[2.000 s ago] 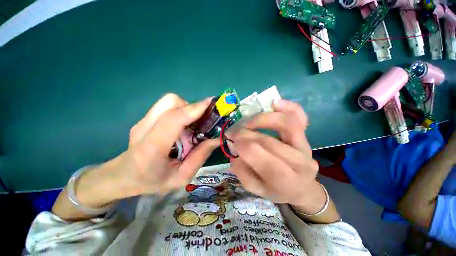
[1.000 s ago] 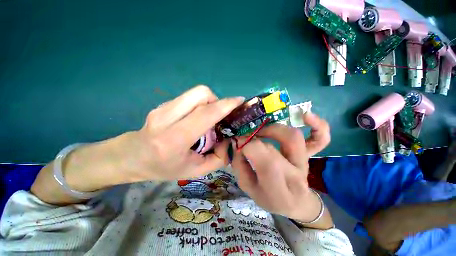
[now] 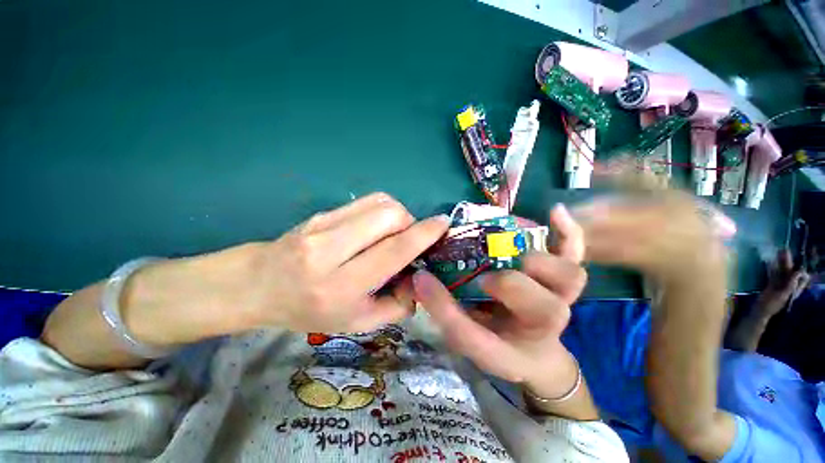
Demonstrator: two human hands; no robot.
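Observation:
My left hand [image 3: 353,262] and my right hand [image 3: 516,316] hold a hair dryer between them, in front of my chest. Its circuit board [image 3: 466,250] faces up, with a dark part, a yellow block [image 3: 503,244] and a small blue part at the right end. A red lead wire [image 3: 467,278] curves below the board near my right fingers. The white handle end [image 3: 536,239] shows by my right fingertips. My left fingers cover the barrel side of this unit, and most of the handle is hidden.
Just beyond my hands, another circuit board [image 3: 478,151] and white handle shell [image 3: 519,155] lie on the green bench [image 3: 226,108]. Several half-built pink hair dryers [image 3: 592,68] stand at right. Another person's blurred arm [image 3: 678,289] reaches over the bench close to my right hand.
Another person's arm has come in from the right. A unit with a board and white handle now lies beyond my hands. My left fingers have shifted along the held board.

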